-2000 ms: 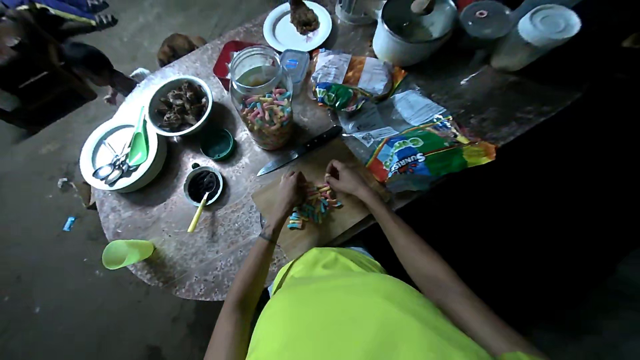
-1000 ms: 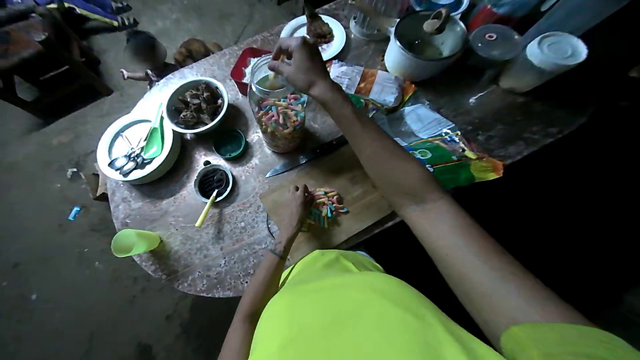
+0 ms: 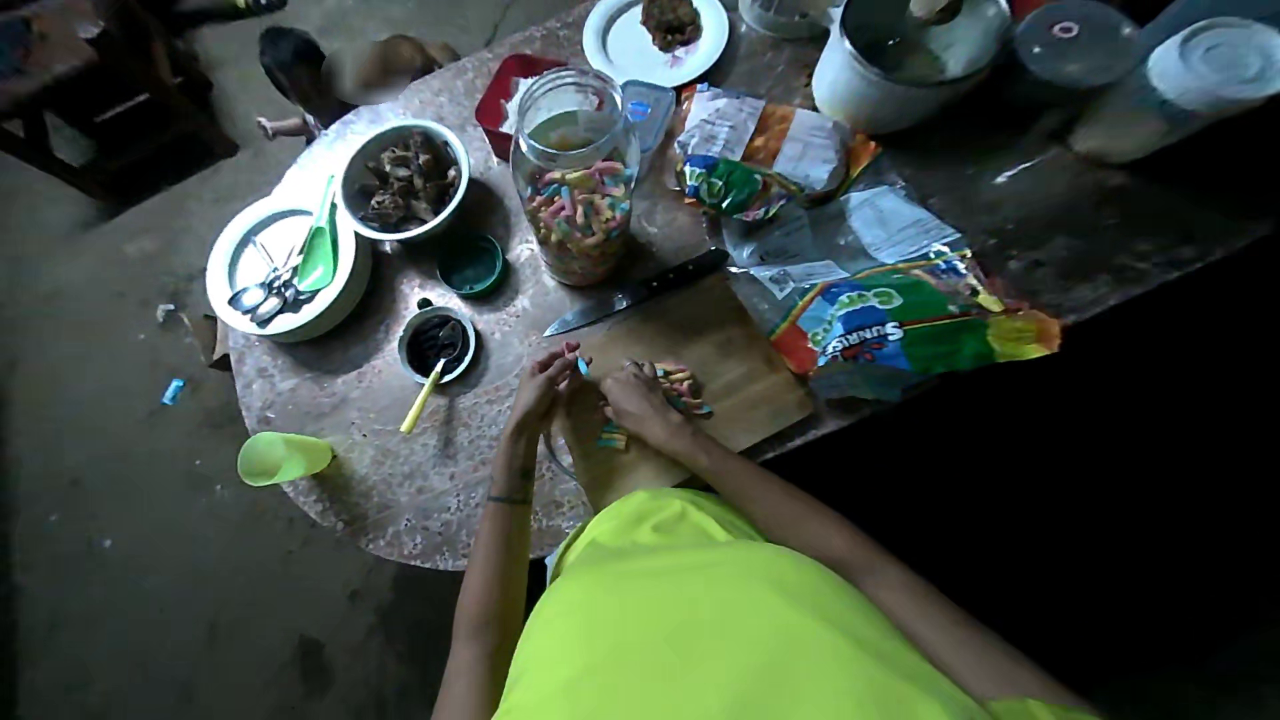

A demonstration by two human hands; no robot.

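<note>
Coloured gummy worm candies (image 3: 682,388) lie in a small pile on a wooden cutting board (image 3: 740,360). My left hand (image 3: 545,380), at the board's left edge, pinches a candy with a pale blue end between its fingertips. Over the pile is my right hand (image 3: 640,395), fingers bent down; whether it grips a candy is hidden. Behind the board stands a glass jar (image 3: 575,190), uncovered and more than half full of the same candies. A kitchen knife (image 3: 640,292) lies along the board's far edge. To the right rests an opened candy bag (image 3: 900,320).
On the left of the table are a bowl of meat (image 3: 405,185), a white container with spoons (image 3: 335,310), a small dark-filled bowl (image 3: 437,345), a green lid (image 3: 471,266) and a green cup (image 3: 285,458). A pot (image 3: 870,95) stands back right. A person (image 3: 305,85) is beyond the table.
My right hand, over the jar's mouth one second ago, has come down to the pile on the board. My left hand has shifted left from the candies.
</note>
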